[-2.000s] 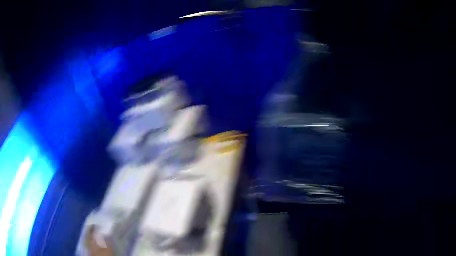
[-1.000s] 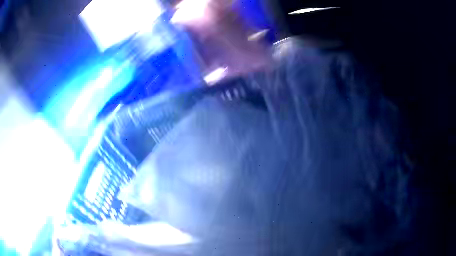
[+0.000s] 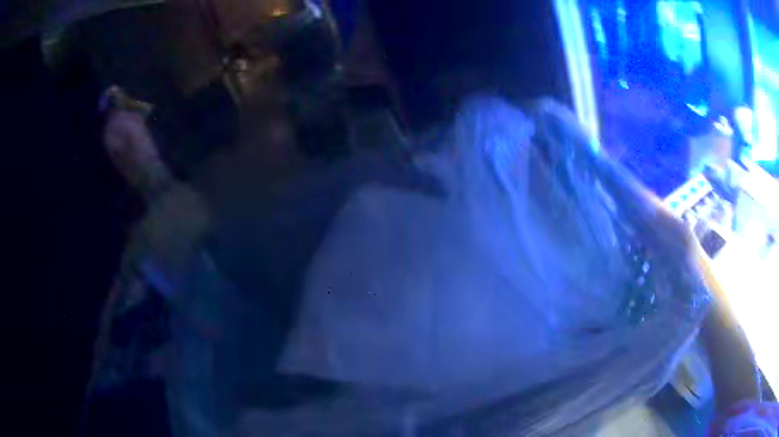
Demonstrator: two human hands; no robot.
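A large crate-like container (image 3: 564, 388) lined with crumpled clear plastic (image 3: 504, 162) fills the middle, close to the camera. A pale flat sheet or panel (image 3: 401, 290) lies inside it. A dim pinkish shape at the upper left looks like my left hand (image 3: 128, 145), beside the container's far left side; its fingers are too dark and blurred to read. A pinkish-blue patch at the lower right corner may be my right hand (image 3: 752, 420), cut off by the picture's edge; its grip cannot be told.
A tan curved band (image 3: 726, 320), apparently the table's edge, runs down the right side. Beyond it are a brightly lit white surface and a row of small blue-lit squares (image 3: 690, 195). Blue light fills the upper right. Dark, unclear objects stand at the upper left.
The view has swung round: the bright area has gone from left to right. The plastic-covered container stays close in front. The large blurred pinkish shape at the top is gone.
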